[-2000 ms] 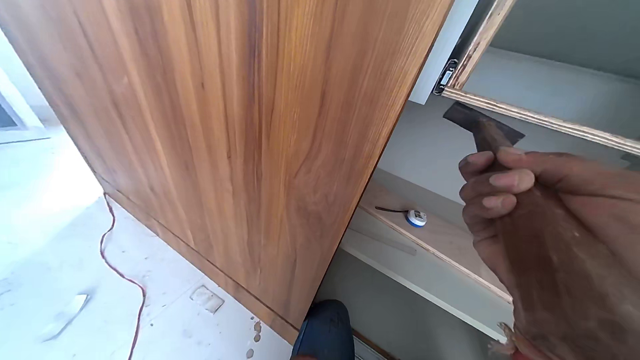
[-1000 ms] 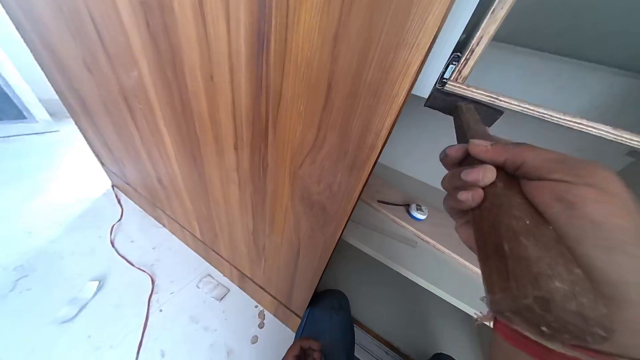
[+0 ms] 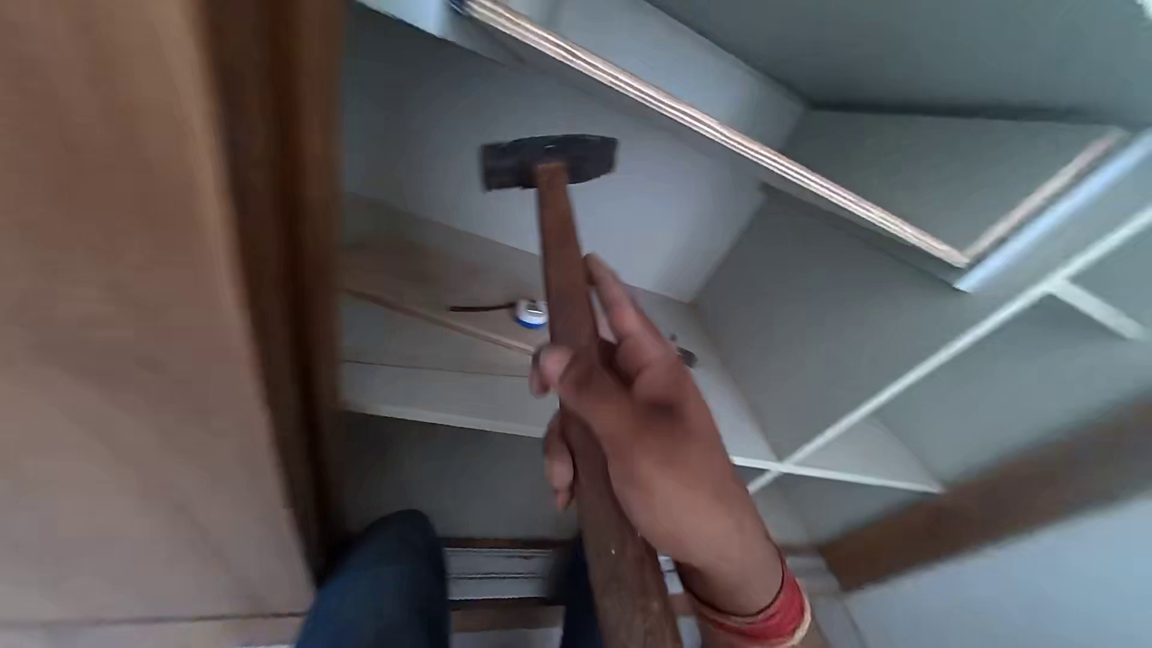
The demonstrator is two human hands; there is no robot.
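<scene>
My right hand [image 3: 643, 405], with a red band at the wrist, is closed round the wooden handle of a hammer [image 3: 565, 261]. The dark steel head points away from me, in front of the cabinet's pale back wall. My left hand is not in view. Just left of the handle, a white and blue round object [image 3: 530, 313], likely a tape measure, rests on a wooden board [image 3: 423, 337] on a cabinet shelf, a dark strip beside it. A small dark object [image 3: 686, 356] lies partly hidden behind my right hand.
A wood-grain door or panel [image 3: 135, 315] fills the left side. A shelf's raw plywood edge [image 3: 720, 135] runs across above the hammer. White-edged compartments [image 3: 909, 369] stand at the right. My knees, in blue trousers [image 3: 382, 585], are at the bottom.
The view has swung to the right, showing more of the cabinet. The hammer's head was at the plywood edge near a metal fitting; now it is clear of that edge. The left hand's fingers have left view.
</scene>
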